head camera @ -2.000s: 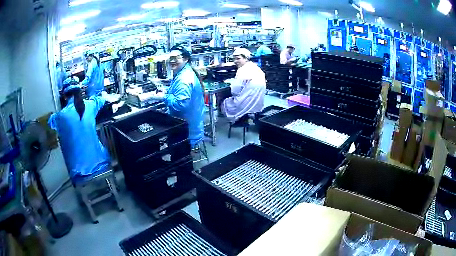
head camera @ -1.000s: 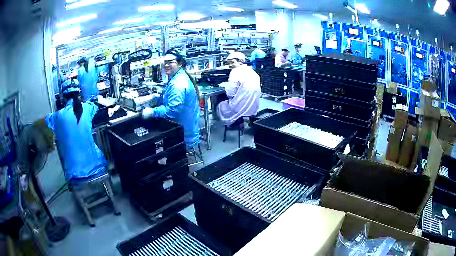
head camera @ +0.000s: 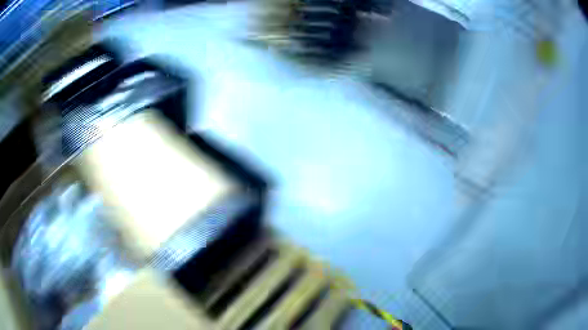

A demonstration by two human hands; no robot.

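The frame is strongly blurred and neither of my hands is in view. Nearest in front of me at the left is a pale cardboard panel [head camera: 158, 180], probably a carton flap. Crumpled clear plastic bags [head camera: 61, 242] lie beside it at the lower left. Black crates [head camera: 225, 242] stand along the right side of the panel, with silvery contents that are too blurred to name surely.
Pale floor [head camera: 322, 161] runs through the middle. Yellow-black tape [head camera: 380, 312] is at the bottom. Brown cardboard edges [head camera: 284, 283] stand near it. A grey panel [head camera: 416, 55] and dark stacked things [head camera: 325, 29] are at the top. A pale wall is at the right.
My view has swung quickly to the right and down. The seated and standing people and the crate stack have left the picture; the pale panel and plastic bags now show at the left.
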